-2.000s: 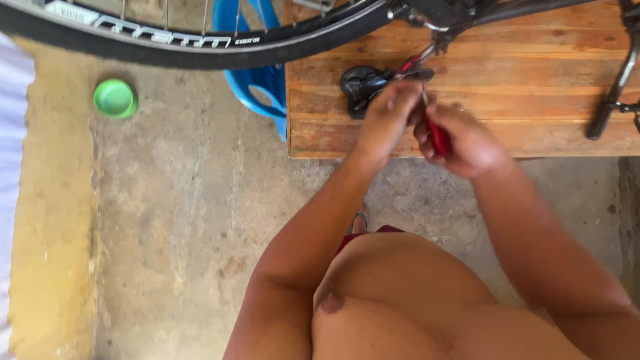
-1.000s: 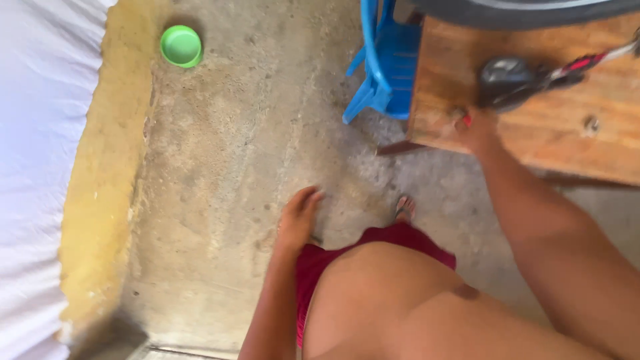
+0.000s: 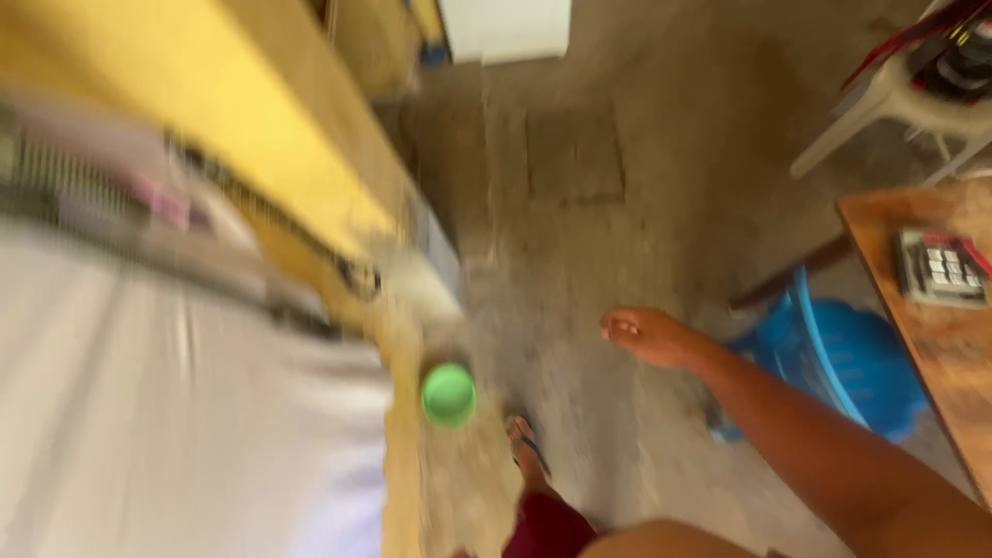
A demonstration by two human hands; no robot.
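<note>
My right hand [image 3: 643,335] hangs over the concrete floor, left of the blue plastic chair [image 3: 841,356]. Its fingers are curled, and nothing shows in them. Only a blurred fingertip of my left hand [image 3: 463,552] enters at the bottom edge, so its grip is hidden. A green bowl [image 3: 449,396] rests on the floor near my sandalled foot [image 3: 527,443]. On the wooden table [image 3: 942,372] at the right lies a grey object with rows of light square pieces [image 3: 943,266], a red item at its right side.
A yellow pillar [image 3: 310,101] and a white cloth [image 3: 194,434] border the left side. A white plastic chair [image 3: 907,93] bearing dark and red items stands at upper right. At the top is a white boxy object [image 3: 508,27]. The blue chair stands beside the table.
My two hands were together at a red-handled tool by the bicycle, then apart; my right hand, earlier at the table edge, is now over the floor. The view has swung left, away from the bicycle.
</note>
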